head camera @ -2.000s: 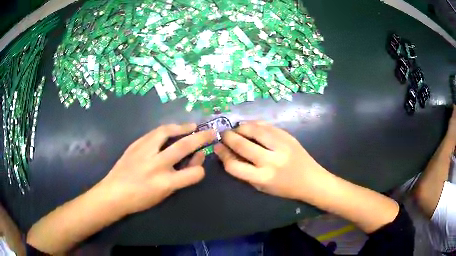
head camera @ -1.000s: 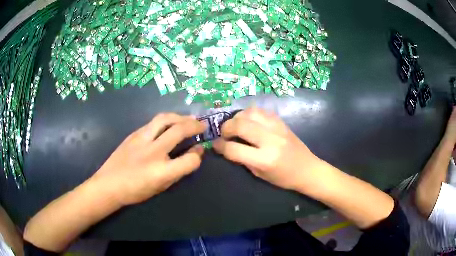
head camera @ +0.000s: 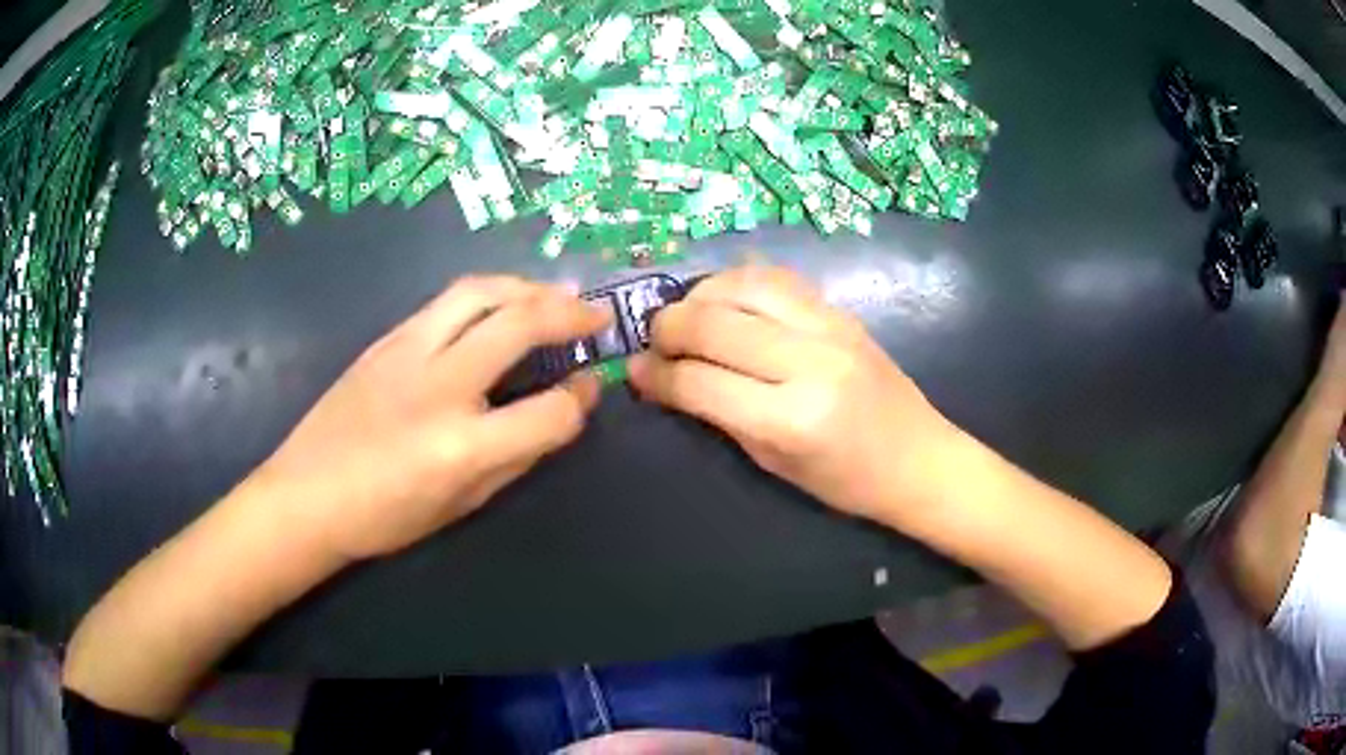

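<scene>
A black housing (head camera: 627,316) with pale details inside lies between my two hands, just in front of the pile. My left hand (head camera: 458,398) grips its left end with thumb and fingers. My right hand (head camera: 782,376) holds its right end, fingertips on its edge. A small green circuit board (head camera: 610,370) shows at the housing's lower edge between the fingertips; my fingers hide part of it. A large pile of circuit boards (head camera: 591,111) lies beyond my hands.
Long thin board strips (head camera: 59,251) lie fanned at the left. A cluster of black housings (head camera: 1222,192) lies at the right on the dark bench top (head camera: 709,546). Another person's arm (head camera: 1292,487) is at the right edge. A tiny pale bit (head camera: 881,577) lies near the front edge.
The whole view has shifted, so the pile and hands sit higher in the picture. Both hands still hold the housing, with my right fingers moved slightly off its middle.
</scene>
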